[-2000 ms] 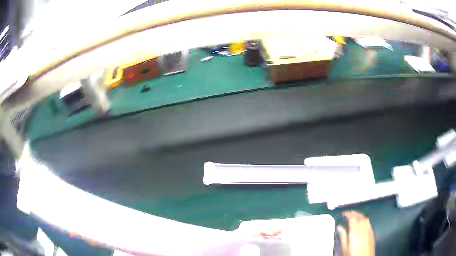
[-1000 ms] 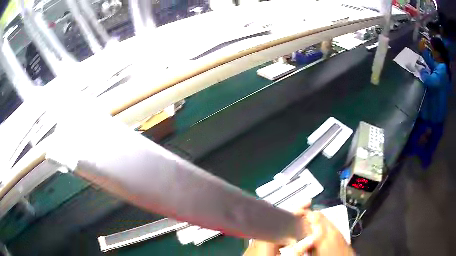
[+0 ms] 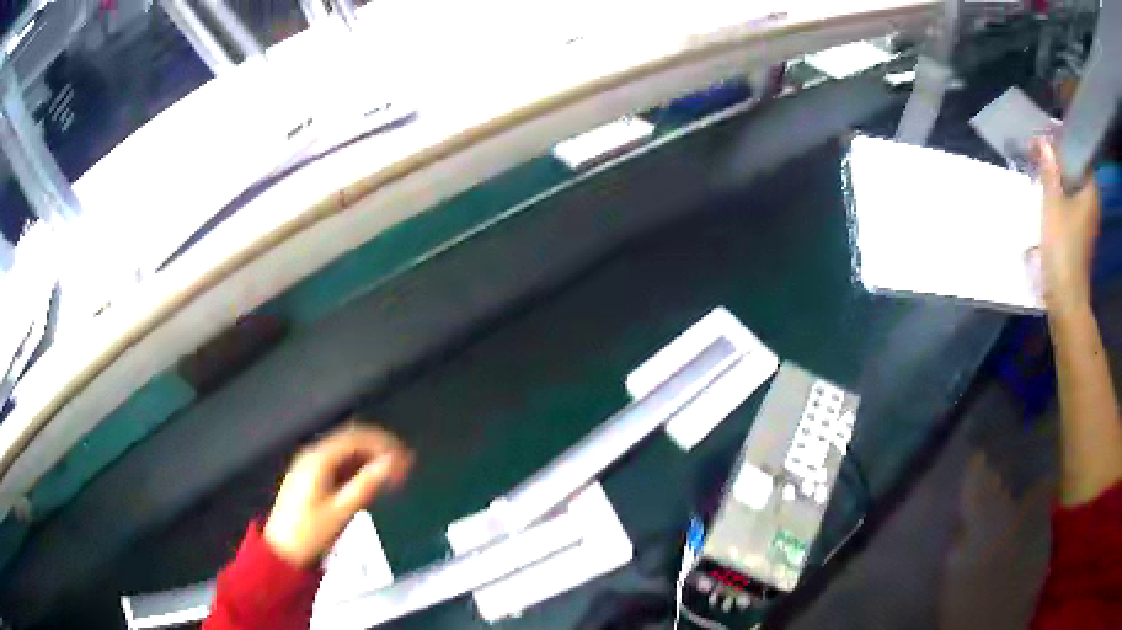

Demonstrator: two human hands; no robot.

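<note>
My right hand (image 3: 1068,234) is raised at the right. It holds a desk lamp by the edge of its white slab base (image 3: 947,222), above the bench. Part of the grey lamp arm (image 3: 1093,105) rises beside the hand and is cut off by the top edge. My left hand (image 3: 338,486) is at the lower left, blurred, with curled fingers and nothing visible in it. It is above a folded lamp (image 3: 554,560) lying on the dark green mat. Another folded lamp (image 3: 720,375) lies behind it.
A bench power supply (image 3: 781,480) with red digits and leads stands at the lower right. A raised shelf with a wooden edge (image 3: 345,197) curves along the back. A white box-like item (image 3: 603,142) lies beneath it. Part of another lamp (image 3: 166,607) shows at lower left.
The lamp held near me by both hands has moved to the far right in my right hand. My left hand has let go and moved left. The view has shifted.
</note>
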